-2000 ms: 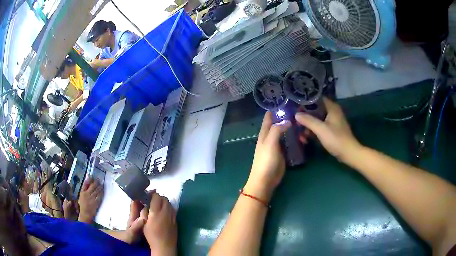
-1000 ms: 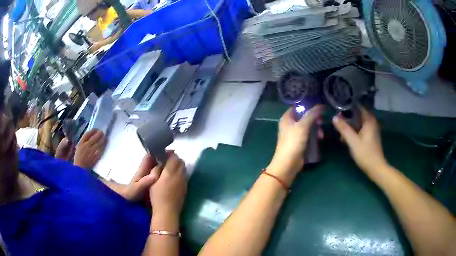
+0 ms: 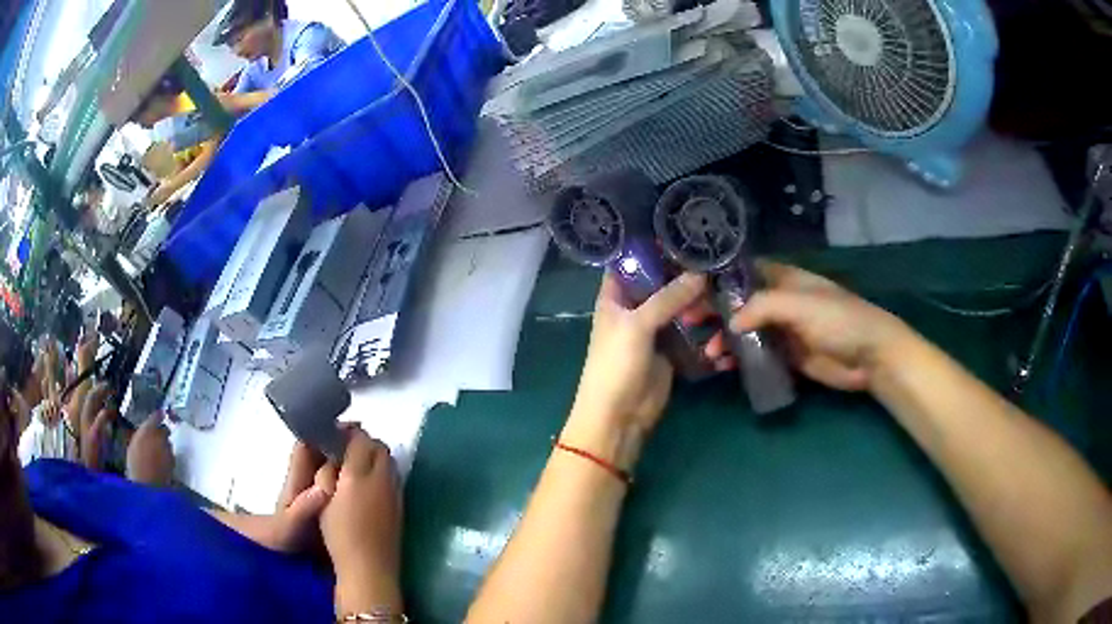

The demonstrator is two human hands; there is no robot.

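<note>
My left hand [image 3: 637, 332] is closed around the handle of a dark grey handheld blower [image 3: 590, 224]. A small white-purple light glows on its handle near the round spoked head. My right hand [image 3: 815, 327] holds a second dark grey blower [image 3: 704, 224] by its handle, with the fingers partly around it and the handle's lower end showing below. The two blowers are side by side above the green mat [image 3: 719, 512], grilles facing me. Parts of both handles are hidden by my fingers.
A coworker in blue at left holds another grey blower [image 3: 310, 397]. Retail boxes [image 3: 305, 290] stand on a white sheet [image 3: 488, 317] by a blue bin [image 3: 329, 140]. Behind the blowers are stacked flat cartons [image 3: 634, 104] and a light blue desk fan [image 3: 884, 67]. More people are beyond.
The view has shifted. The two heads have come closer together than one second ago, and the right blower's handle now shows below my fingers. My hands still hold both blowers.
</note>
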